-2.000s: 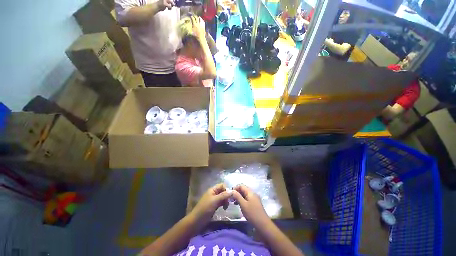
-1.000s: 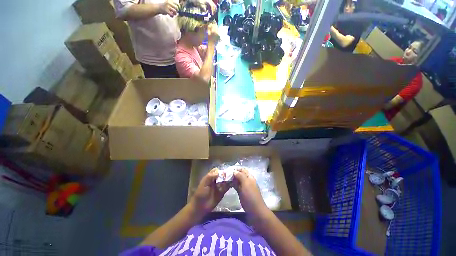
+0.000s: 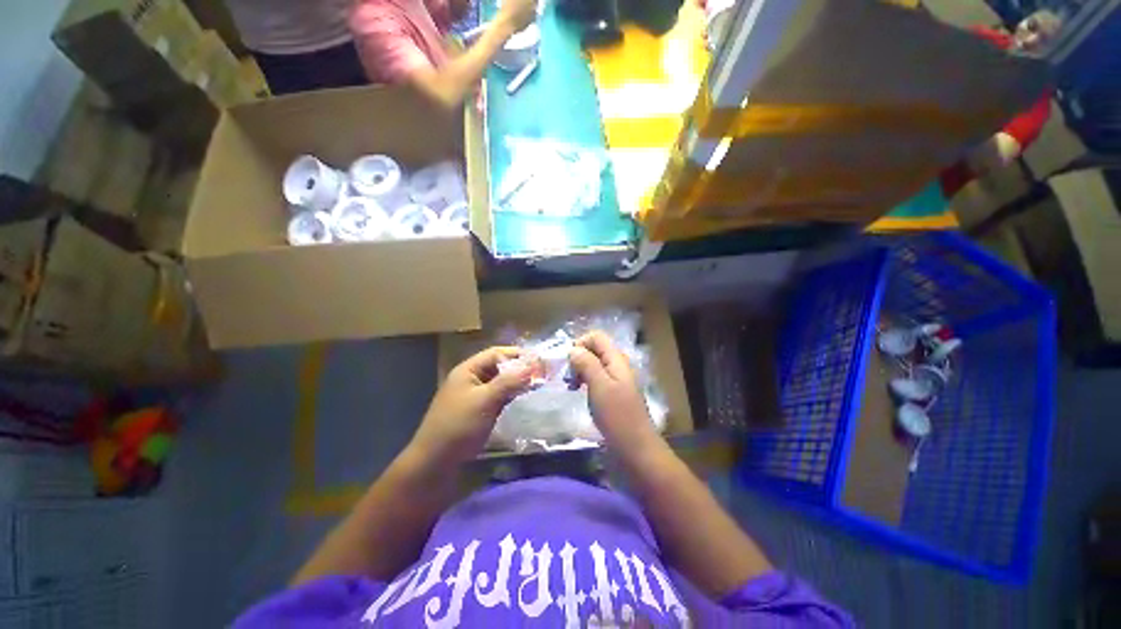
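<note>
A small white part is held between my two hands above an open carton of shiny, crumpled clear plastic bags. The part is partly hidden by the fingers and its details are too small to tell. My left hand holds it from the left with bare fingers. My right hand holds it from the right with the fingertips. Both hands are near the middle of the view, over the bags.
A large carton of white round housings stands at front left. A teal bench lies ahead with a plastic bag. A blue crate with several white parts is at right. A person's arm reaches over the bench.
The view has tilted down and the surroundings have shifted up and left. My hands still hold the white part, now with it turned and the fingers changed. The person opposite has shifted at the bench.
</note>
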